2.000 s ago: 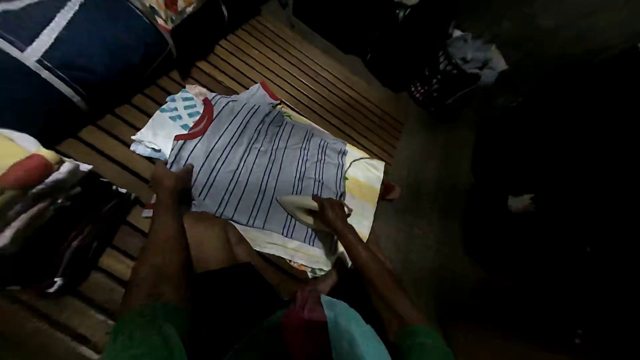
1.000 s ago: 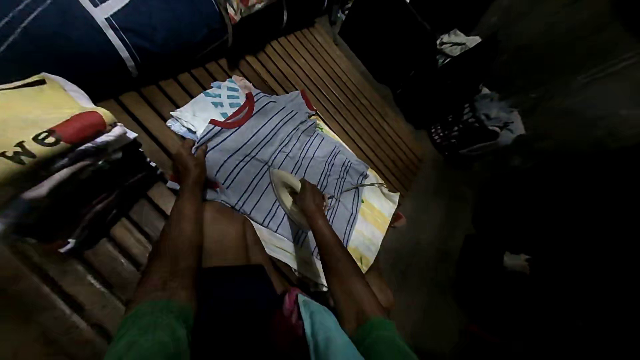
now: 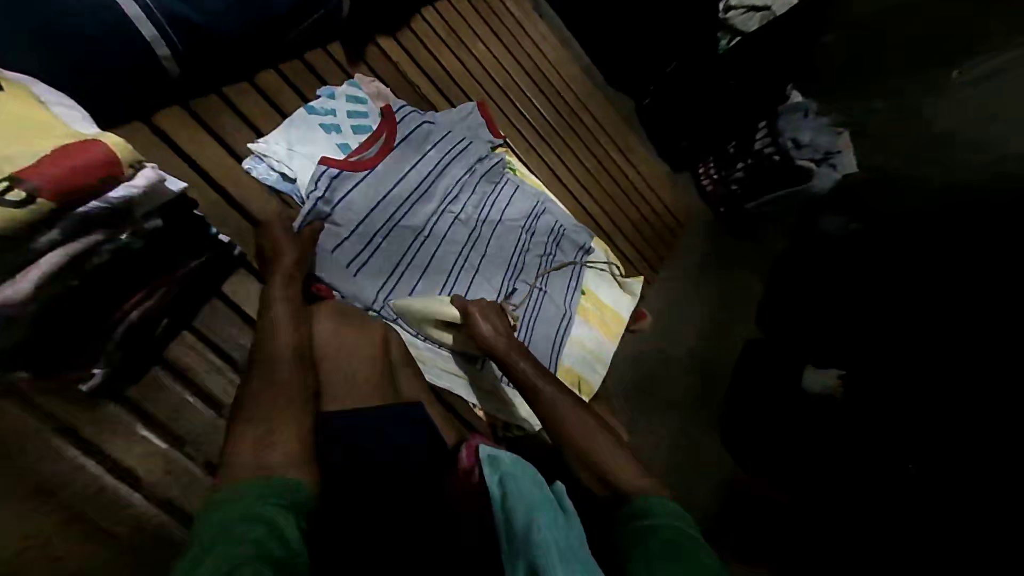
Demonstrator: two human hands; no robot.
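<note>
A grey T-shirt with dark stripes and a red collar (image 3: 448, 216) lies spread over a yellow and white cloth (image 3: 604, 320) on a slatted wooden bench. My right hand (image 3: 486, 324) grips the handle of a pale clothes iron (image 3: 432, 318), which rests on the shirt's near edge. A thin cord runs from the iron's rear across the shirt. At the shirt's left sleeve, my left hand (image 3: 286, 248) pinches the fabric. White cloth with a blue pattern (image 3: 344, 120) lies partly under the collar.
A pile of folded clothes (image 3: 88, 232) stands on the slatted wooden bench (image 3: 200, 136) at the left. A dark blue bag or bundle (image 3: 232, 32) is behind it. At the far right, a dark basket (image 3: 740, 172) holds cloth. My bare legs are close to the shirt's near edge.
Over the two seconds, the iron in my right hand moves from the hem up to the shirt's middle, then back to its near edge. My left hand stays by the sleeve.
</note>
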